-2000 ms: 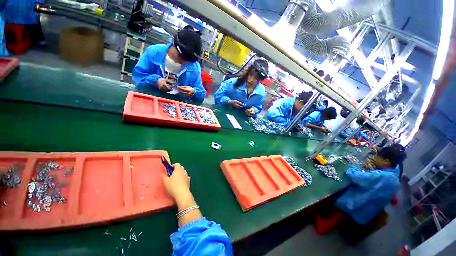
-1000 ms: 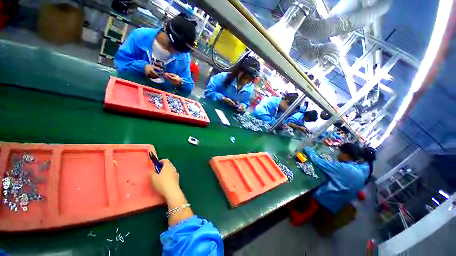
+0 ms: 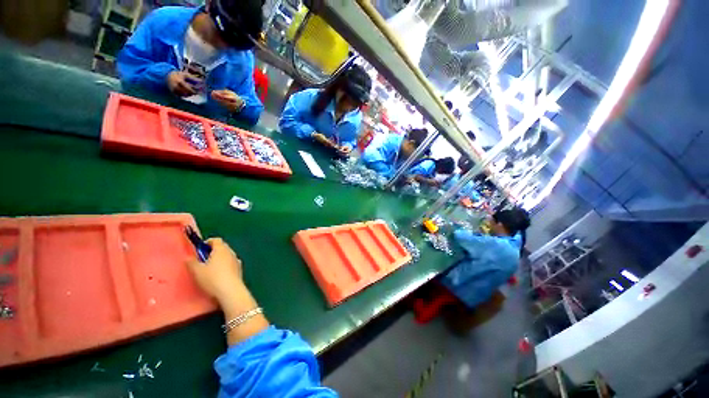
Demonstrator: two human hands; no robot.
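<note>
My right hand [image 3: 218,270] is closed around the dark blue handles of small cutting nippers [image 3: 200,247], at the right end of an orange-red compartment tray [image 3: 115,336]. The dark jaws point up and left over the tray's corner. The two right pockets hold only tiny specks; silvery small parts [image 3: 6,309] show at the left picture edge. Thin silvery offcuts [image 3: 144,369] lie on the green surface by the tray's front edge. My left hand is not in view.
A second orange-red tray [image 3: 333,289] lies to the right. A small white-silver piece [image 3: 240,204] lies behind my tray. Across the bench stand a tray with parts [image 3: 194,162], a white strip [image 3: 312,164] and seated workers. A worker [image 3: 486,260] sits at right, near a yellow-orange object [image 3: 430,225].
The view has swung to the right, so the trays and bench have shifted left in the picture. The worker at right has lowered an outstretched arm. My right hand keeps the nippers at the tray's corner.
</note>
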